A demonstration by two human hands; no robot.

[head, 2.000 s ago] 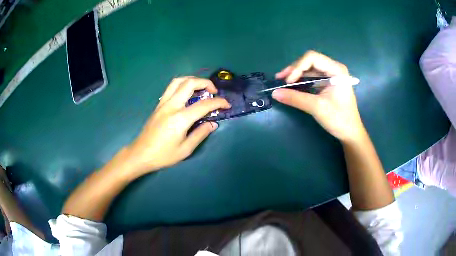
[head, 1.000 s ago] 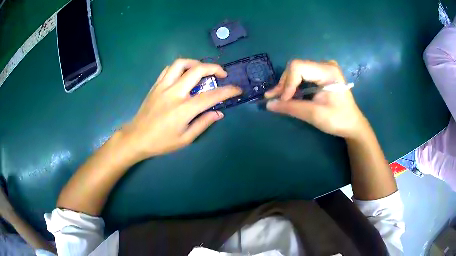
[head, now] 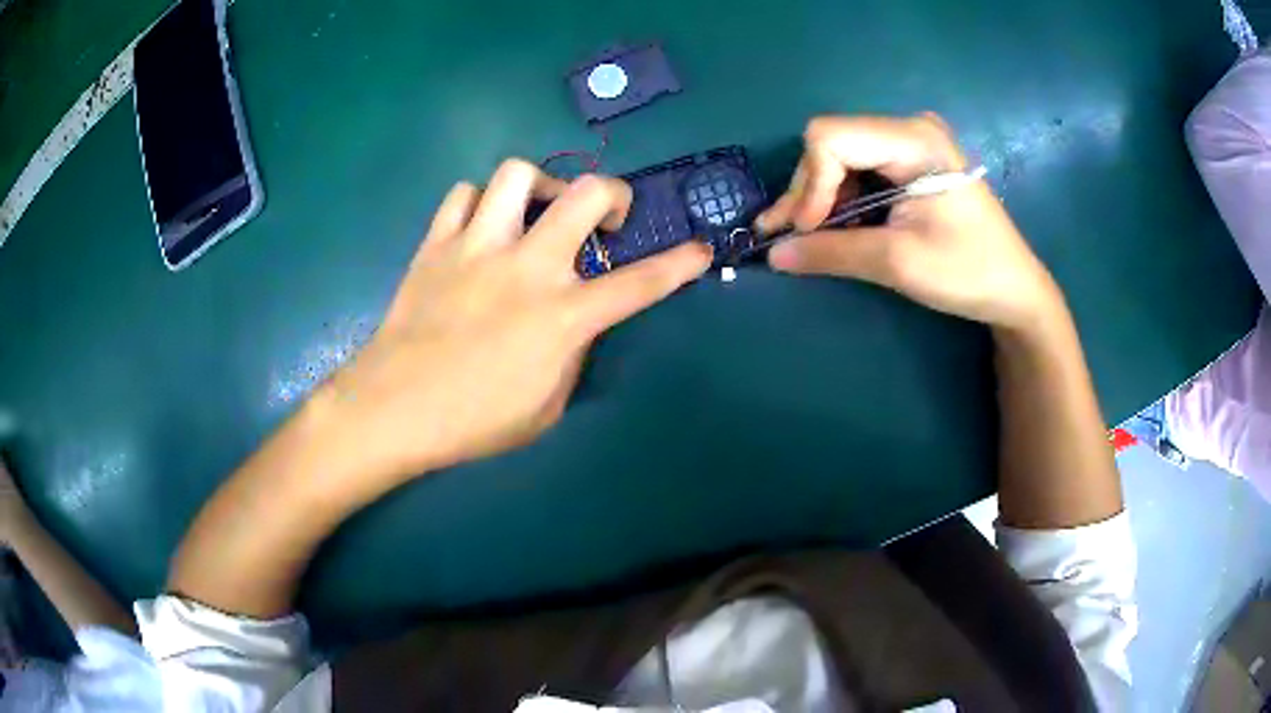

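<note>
A black phone housing (head: pixel 658 210) lies on the green table top, its round speaker grille toward the right end. My left hand (head: pixel 509 286) grips the housing's left part, with a fingertip at its lower right edge. My right hand (head: pixel 899 223) holds thin tweezers (head: pixel 871 204), whose tips reach the housing's lower right corner. A tiny white piece (head: pixel 728 275) shows at that corner. A black squarish part with a round white disc (head: pixel 623 84) lies above the housing. A thin red wire (head: pixel 572 155) runs between them. My left fingers hide the housing's left end.
A smartphone (head: pixel 195 137) with a dark screen lies at upper left, near the pale edge strip (head: pixel 67 151). A person's pinkish sleeve (head: pixel 1234 167) is at the right edge. Another person's forearm (head: pixel 53 564) shows at lower left.
The squarish part was over the housing and now lies above it, its white-disc side up. My left fingertip has moved right along the housing. The tweezer tips have shifted to the lower right corner.
</note>
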